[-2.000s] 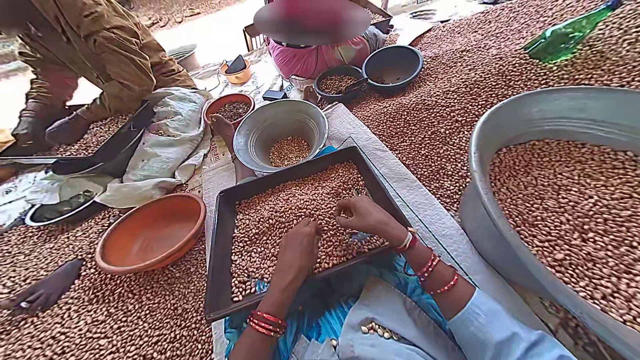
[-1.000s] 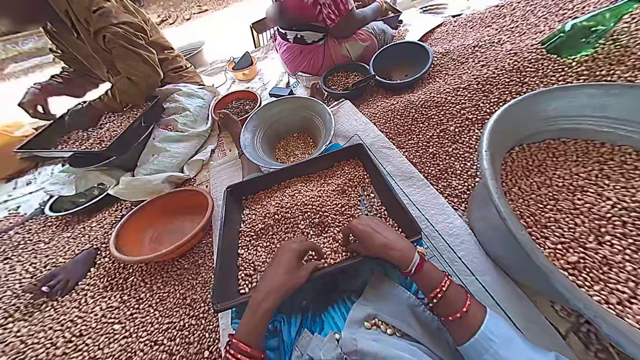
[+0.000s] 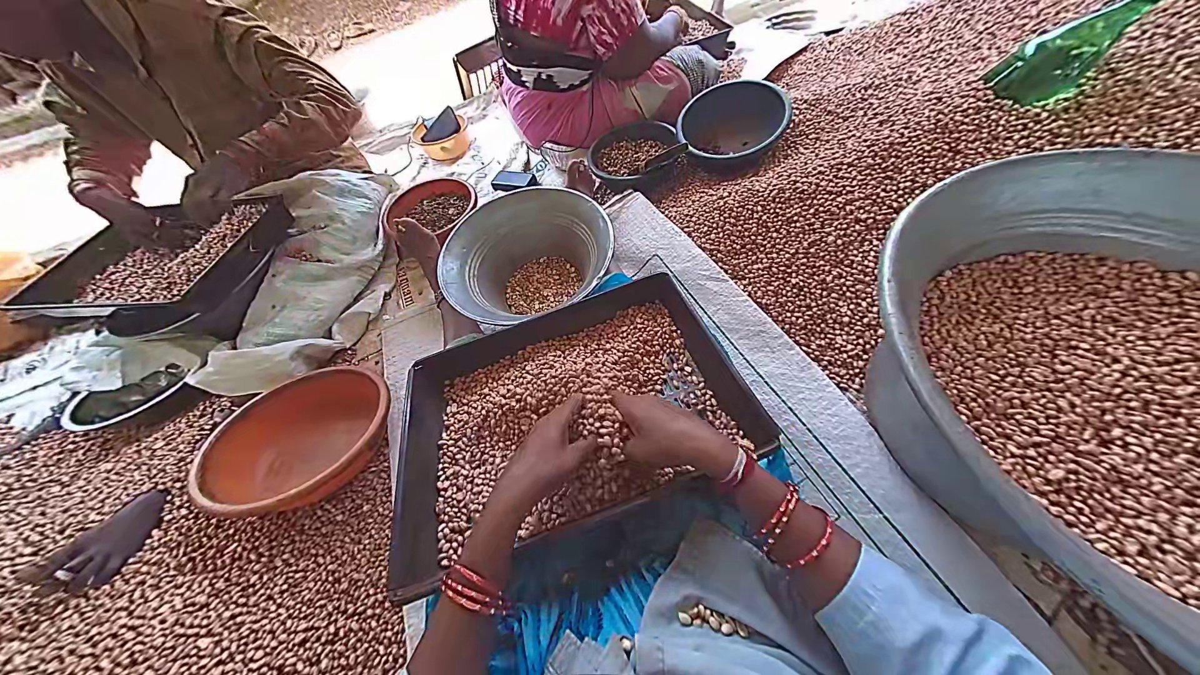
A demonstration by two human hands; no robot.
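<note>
A black rectangular tray [image 3: 403, 506] on my lap holds a heap of brown nuts or beans [image 3: 581, 352]. My left hand [image 3: 553, 450] rests among them at the tray's near middle, thumb and fingers spread. My right hand [image 3: 670, 431] is just to its right, fingers curled down into the heap; whether it grips any is hidden. Several loose pale pieces [image 3: 712, 619] lie on the grey-blue cloth over my lap. Beyond the tray's far edge stands a metal basin [image 3: 469, 248] with small pieces in its bottom.
An orange-brown bowl [image 3: 291, 441] stands left of the tray. On the right, a large metal tub [image 3: 900, 281] holds many more such pieces. A person [image 3: 197, 84] works at another tray [image 3: 272, 225]; a second person [image 3: 600, 75] sits behind. Dark bowls [image 3: 736, 122] and a green bottle [image 3: 1059, 61] lie farther back.
My hands have stayed over the tray and now reach into the heap. The person at left now has both hands in their tray; one was raised a second ago.
</note>
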